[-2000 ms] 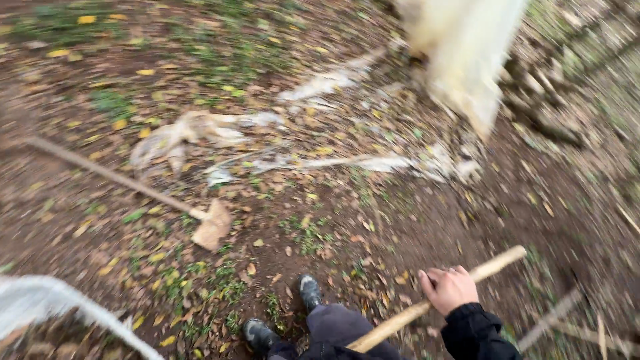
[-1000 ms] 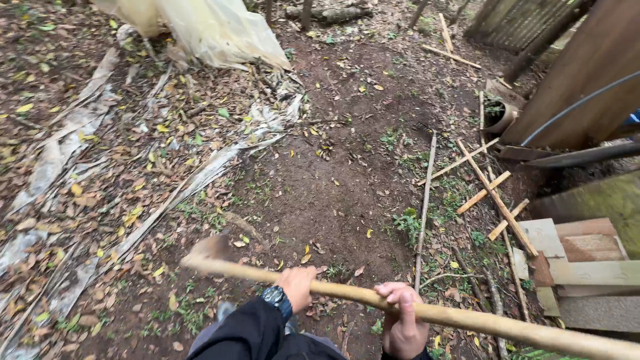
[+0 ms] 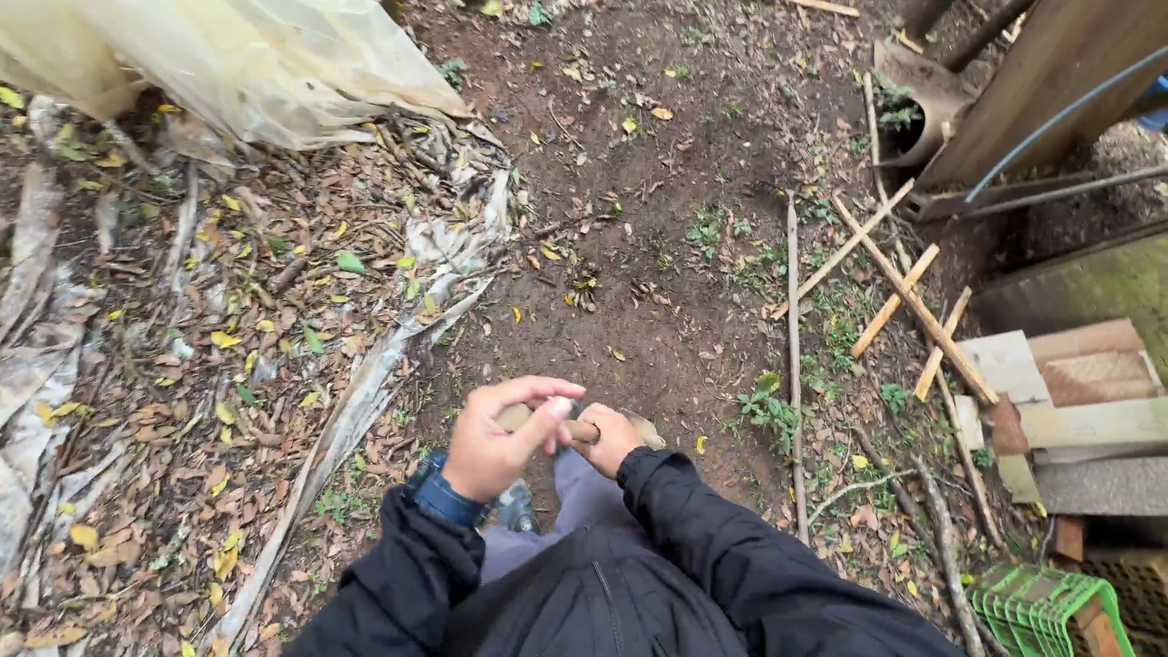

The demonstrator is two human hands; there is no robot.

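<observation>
My right hand [image 3: 610, 442] is closed around a wooden tool handle [image 3: 582, 432] in front of my waist. Just to its left, my left hand [image 3: 502, 438], with a dark watch at the wrist, curls loosely around the handle, thumb and index finger forming a loop. The handle is strongly foreshortened, so its full length does not show. Past my right hand, a small piece of what looks like the tool's blade [image 3: 644, 429] shows; my hand and sleeve hide the rest. Below my hands are my trousers and one boot [image 3: 516, 507].
Torn plastic sheeting [image 3: 365, 392] lies among leaves at left, below a hanging translucent sheet [image 3: 274, 73]. At right lie a long pole [image 3: 795, 365], crossed wooden sticks [image 3: 912, 297], stacked boards [image 3: 1095, 424] and a green plastic crate [image 3: 1040, 607]. Bare soil runs up the middle.
One second ago the handle lay across the view with my hands apart on it; now my hands are close together and the handle is foreshortened. Two seconds ago only one hand showed on it.
</observation>
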